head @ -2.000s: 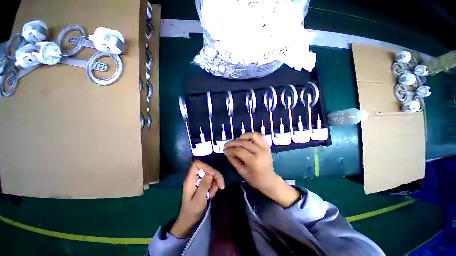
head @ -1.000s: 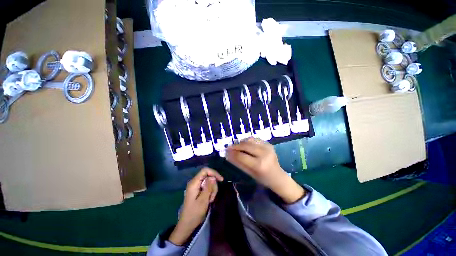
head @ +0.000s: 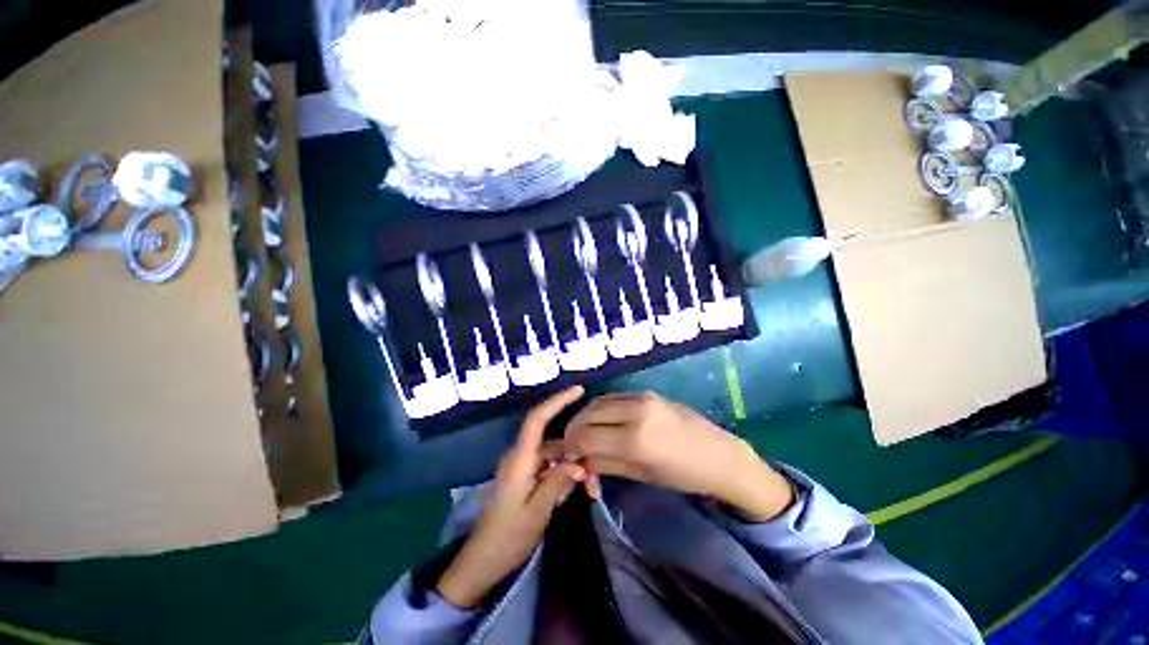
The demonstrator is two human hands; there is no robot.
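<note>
A row of several ring-and-stem units (head: pixel 582 355) stands on the black pad (head: pixel 504 239), each with a ring at the far end, a white base at the near end and a short upright pin. My left hand (head: pixel 514 510) is below the row, fingers curled around small white parts, with only a small pale bit showing at the fingertips. My right hand (head: pixel 662 444) meets it, thumb and fingers pinched together at the left fingertips. Whether my right fingers hold a part is hidden.
A clear bag of white parts (head: pixel 485 107) lies beyond the pad, crumpled white plastic (head: pixel 658 111) beside it. A translucent bottle (head: pixel 788 258) lies right of the row. Cardboard sheets at left (head: pixel 126 378) and right (head: pixel 939 315) carry more units.
My right hand has left the row's white bases and come back to my left hand; the two now touch. The view has shifted, so the bench things sit further left.
</note>
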